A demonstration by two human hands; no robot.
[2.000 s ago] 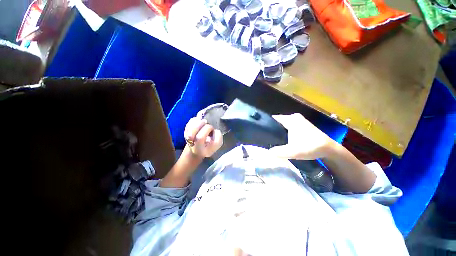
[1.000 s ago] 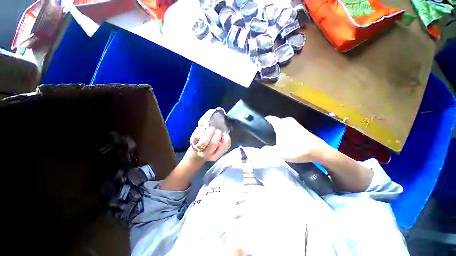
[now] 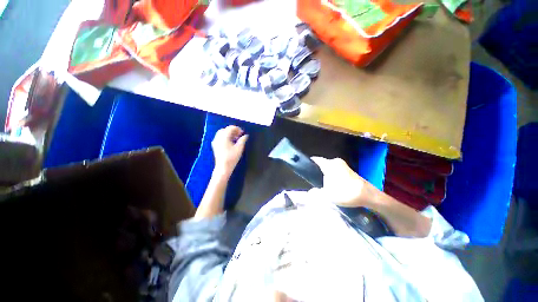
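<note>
My right hand (image 3: 339, 181) is closed around a dark handheld trimmer (image 3: 297, 160), whose flat head points up and left over my lap. My left hand (image 3: 229, 145) is raised to the left of the trimmer, apart from it, below the table edge. Its fingers are curled and no grey piece shows in it; whether it holds something small cannot be told. A pile of small grey sewn pieces (image 3: 262, 62) lies on the white sheet (image 3: 194, 105) and the brown table.
An open carton (image 3: 171, 191) at lower left holds grey pieces (image 3: 156, 268). Blue bins (image 3: 147, 133) stand below the table; the right one (image 3: 484, 159) is beside red stacked pieces (image 3: 416, 177). Orange-and-green pouches (image 3: 360, 29) lie on the brown table (image 3: 407, 76), others (image 3: 156, 38) at upper left.
My left hand has moved up and left, away from the trimmer, and the grey piece it held is no longer seen. The view has shifted, showing more orange pouches at upper left.
</note>
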